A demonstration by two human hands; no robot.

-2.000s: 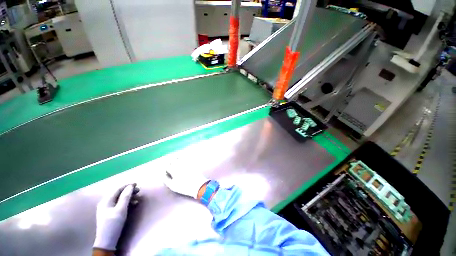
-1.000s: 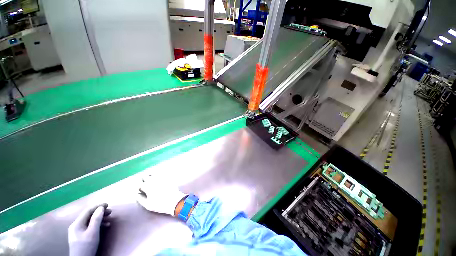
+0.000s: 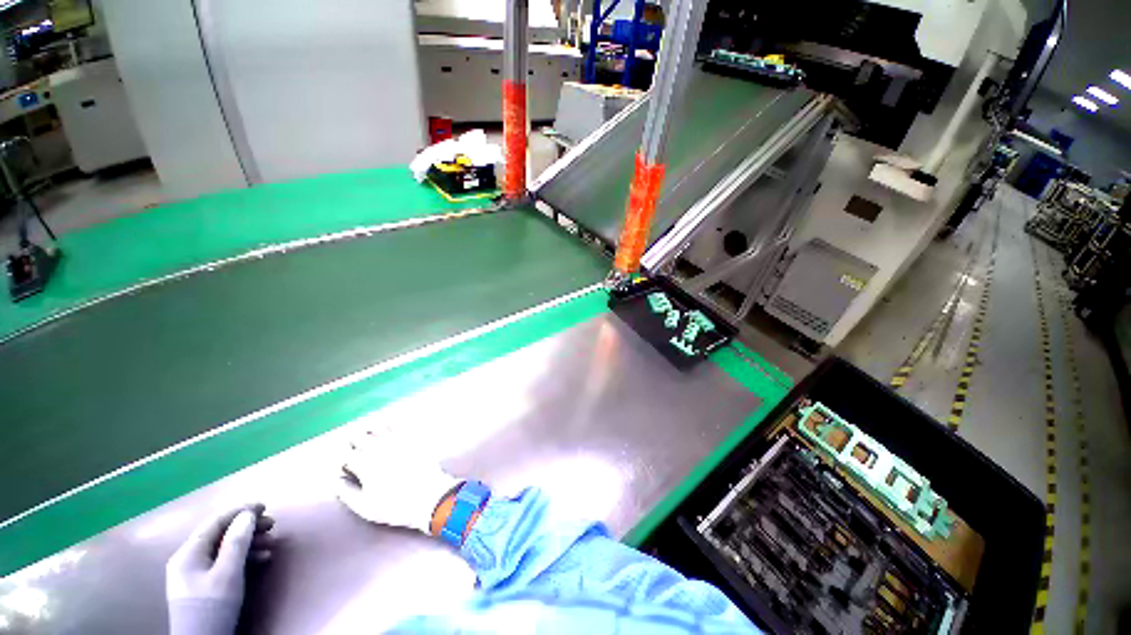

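Note:
My left hand (image 3: pixel 220 571), in a white knit glove, rests on the shiny steel plate (image 3: pixel 509 416) at the lower left. Its fingers are loosely curled, and nothing shows in it. My right hand (image 3: pixel 394 488), also in a white glove, lies on the plate to the right of it, with a blue wrist strap (image 3: pixel 463 514) at the wrist. Nothing shows in it; its fingertips blend with the plate's glare, so their spread is hard to tell. The two hands are apart.
A black bin (image 3: pixel 1011 496) at the lower right holds a dark pallet (image 3: pixel 825 546) and a mint fixture (image 3: pixel 874 465). A small parts tray (image 3: pixel 685 356) with mint pieces sits at the bench corner. Behind lie a green conveyor belt (image 3: pixel 310 304), orange-wrapped posts and the sloped outfeed conveyor (image 3: pixel 695 143), carrying a board (image 3: pixel 753 68) at its top.
The view has turned to the right since the first frame, so bench and bin appear further left. My hands have stayed nearly still on the plate.

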